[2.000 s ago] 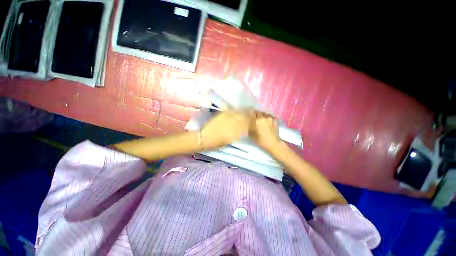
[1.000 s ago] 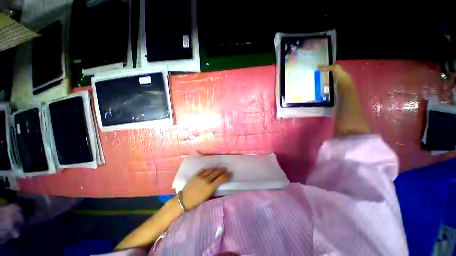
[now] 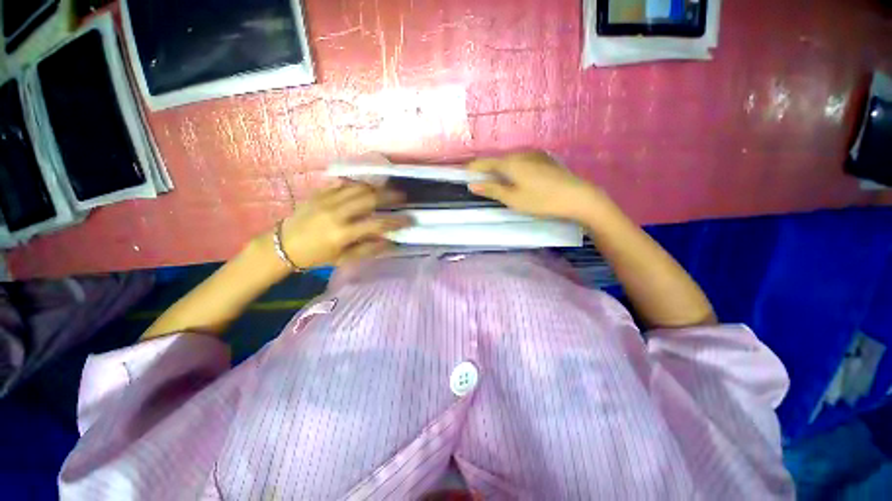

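Observation:
A stack of white sleeves (image 3: 489, 231) lies at the bench edge against my body. A dark-faced tablet (image 3: 437, 191) shows on top of it, under a raised white sleeve edge (image 3: 416, 171). My left hand (image 3: 344, 220) is at the stack's left end, slightly blurred, with its fingers over the sleeve and tablet edge. My right hand (image 3: 533, 186) grips the raised sleeve edge at the right, thumb and fingers closed on it. The parts of the tablet under the sleeve and hands are hidden.
The pink-red wrapped bench (image 3: 509, 108) spans the view. A sleeved tablet (image 3: 215, 44) lies at upper left, stacked sleeved tablets (image 3: 88, 117) at far left. A tablet with a coloured picture (image 3: 653, 15) is cut off at the top; another (image 3: 873, 137) lies far right. A blue bin (image 3: 763, 284) stands below right.
My right hand has come back from the picture-showing tablet to the stack. The top sleeve now stands partly raised, showing a dark face. The view has tilted down towards my lap.

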